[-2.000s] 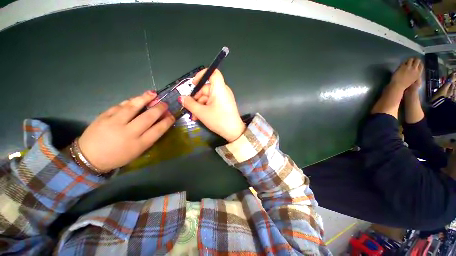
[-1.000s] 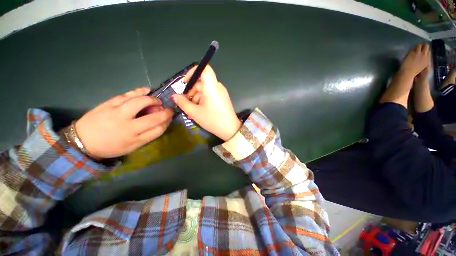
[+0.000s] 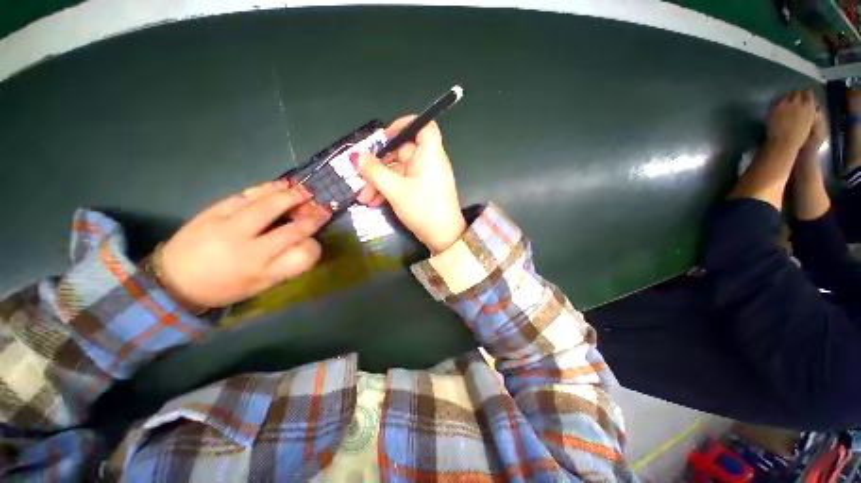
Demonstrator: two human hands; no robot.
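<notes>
A black oblong phone unit [image 3: 328,179] is held tilted over the dark green tabletop. A white panel [image 3: 351,162] covers its right part, and a thin pale wire [image 3: 321,162] curves along its upper long edge. My left hand [image 3: 247,243] grips the unit's left end, hiding that end. My right hand [image 3: 415,184] is at the right end and holds a slim black tool, perhaps tweezers [image 3: 422,121], its pale rear end pointing up right. The tool's working tip is hidden by my fingers.
Yellow tape [image 3: 302,291] lies flat on the tabletop [image 3: 529,123] under my hands, with bright glare beside it. A white edge rail [image 3: 425,11] curves along the far side. At the right, another person's dark sleeve [image 3: 755,283] and hands [image 3: 793,121] rest by the table.
The tool in my right hand has tilted lower toward the right. My right fingers have shifted, and more of the white panel shows. My left hand still holds the unit.
</notes>
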